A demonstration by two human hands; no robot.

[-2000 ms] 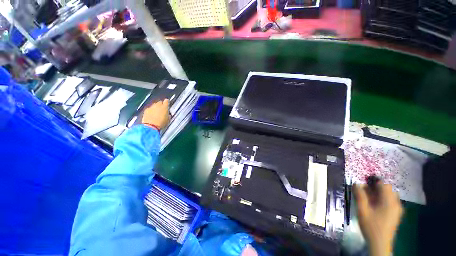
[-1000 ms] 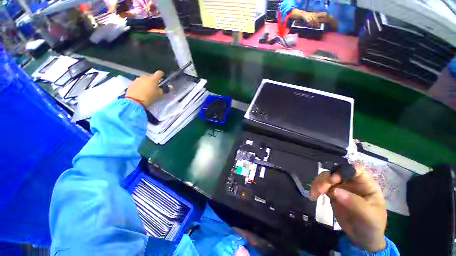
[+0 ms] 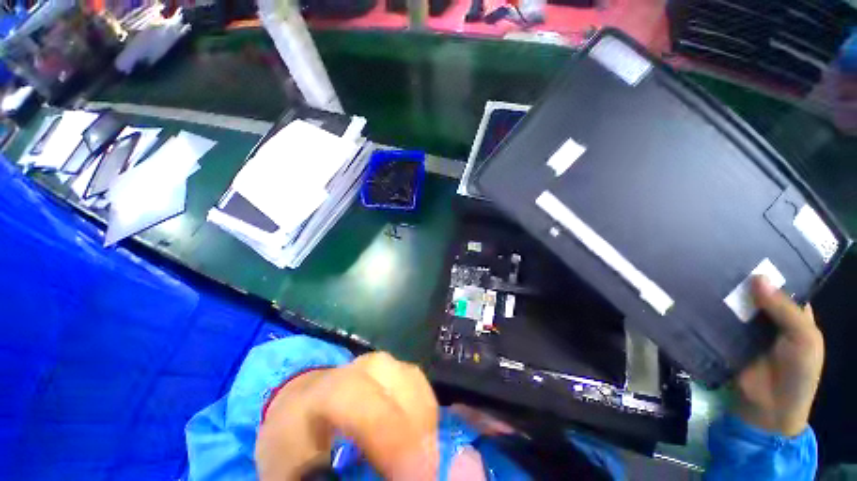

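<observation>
A bottom cover (image 3: 648, 197), a thin black panel with white labels and a long white strip, is held tilted in the air by my right hand (image 3: 785, 362), thumb on a label near its lower right corner. It partly hides the open laptop base (image 3: 554, 310), which shows circuit boards and a pale strip. My left hand (image 3: 352, 413) is low at the bottom edge, blurred, fingers bent down; what it touches cannot be told.
A stack of dark panels and white sheets (image 3: 296, 178) stands left of a blue bin (image 3: 393, 178) of small black pieces. Loose sheets (image 3: 155, 193) lie far left. A white-edged dark unit (image 3: 489, 141) is behind the cover. Black stacks (image 3: 752, 42) stand across the bench.
The bottom cover has come into my right hand, over the base. My left hand has left the stack and moved down towards my body. A white sheet now tops the stack.
</observation>
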